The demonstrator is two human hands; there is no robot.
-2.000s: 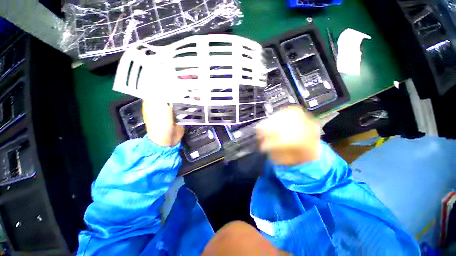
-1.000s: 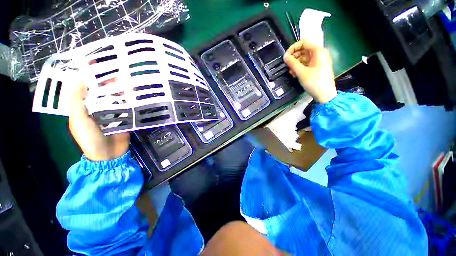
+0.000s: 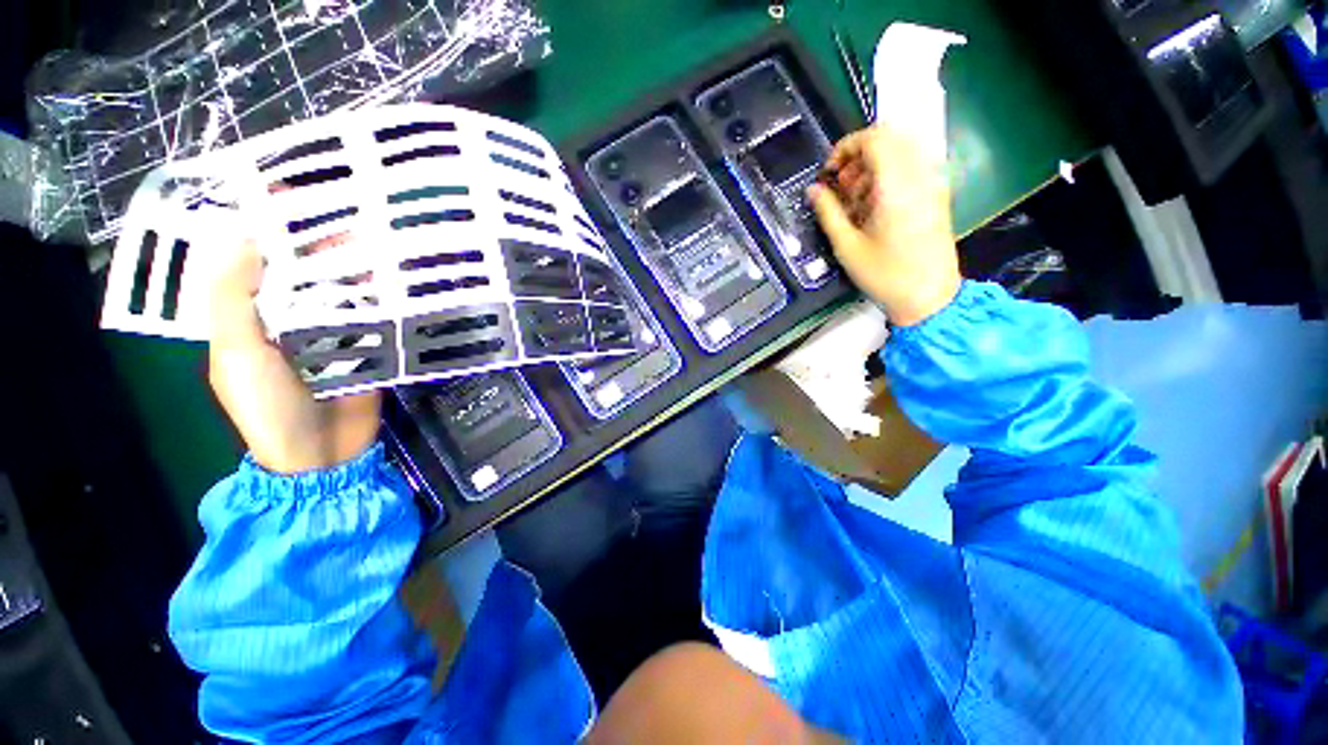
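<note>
My left hand [image 3: 284, 386] holds a bent white-and-black die-cut adhesive sheet [image 3: 382, 240] at its left part, above the left end of the foam tray [image 3: 565, 454]. The sheet has rows of slots; dark pieces sit along its lower right. My right hand [image 3: 891, 218] is over the rightmost phone [image 3: 765, 138], fingers curled at its right side; whether a sticker is under the fingertips cannot be told. Another phone housing [image 3: 685, 233] lies beside it with camera rings at the top. More phones [image 3: 488, 434] show partly below the sheet.
Crinkled clear plastic wrap [image 3: 291, 88] covers a gridded stack at the back left. A curled white paper [image 3: 912, 90] and thin dark tweezers [image 3: 855, 76] lie on the green mat behind my right hand. Trays with dark phones [image 3: 1202, 88] stand at the right.
My right hand has moved from in front of the tray to the rightmost phone, and lately slightly down and left. The sheet in my left hand now appears further left.
</note>
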